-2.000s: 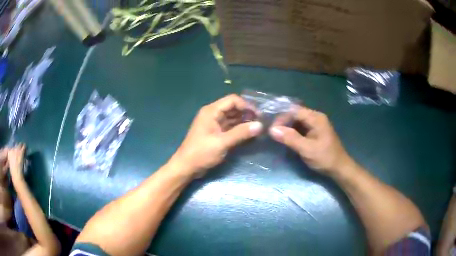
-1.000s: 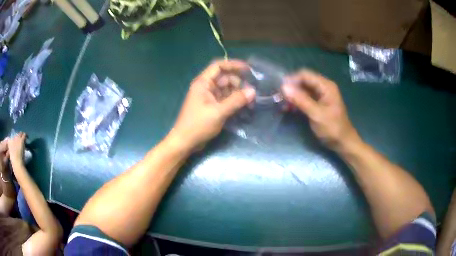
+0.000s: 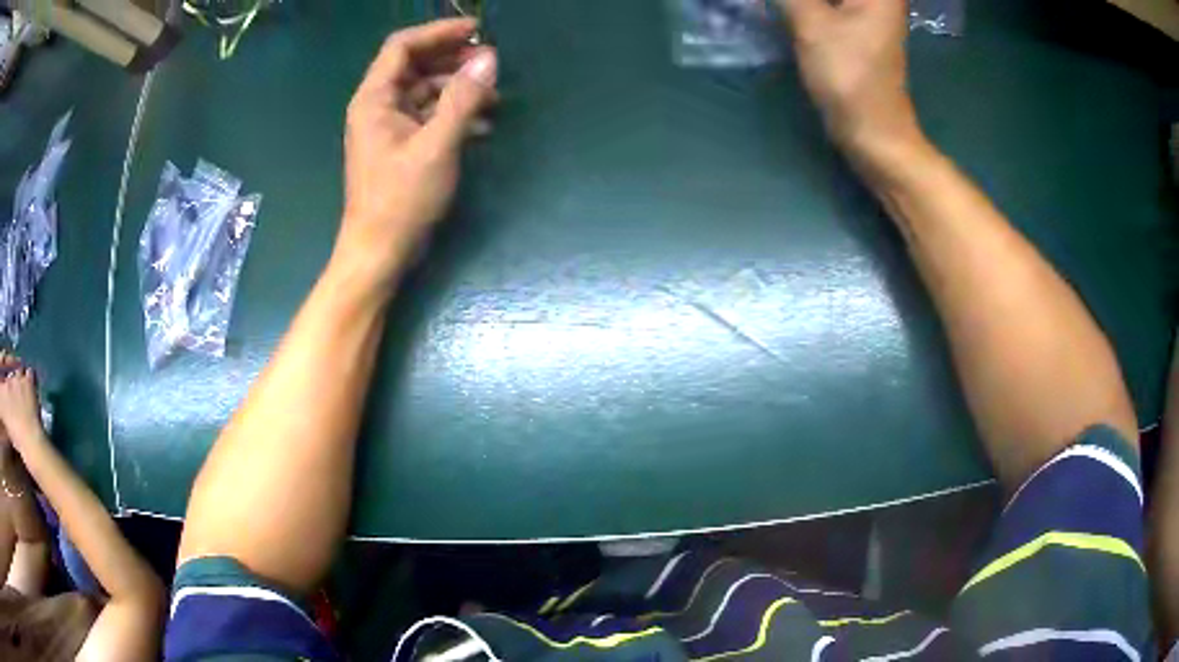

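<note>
A clear bag lies at the top edge of the picture, left of my right hand and partly cut off. My right hand is over the bench there; its fingertips are cut off or blurred, so its grip is unclear. Part of another clear bag shows just right of that hand. My left hand is above the bench at upper left of centre, fingers loosely curled, with no bag visible in it. A pile of shiny bags lies flat to its left.
A pale line crosses the bench top at left, with another heap of bags beyond it. Pale bars and yellow-green strapping are at upper left. A neighbour's arms are at lower left. A carton edge is at upper right.
My hands have moved apart and towards the far side. The bag that was between both hands is no longer in my left hand. The view has tilted down, showing the bench's near edge and my clothing.
</note>
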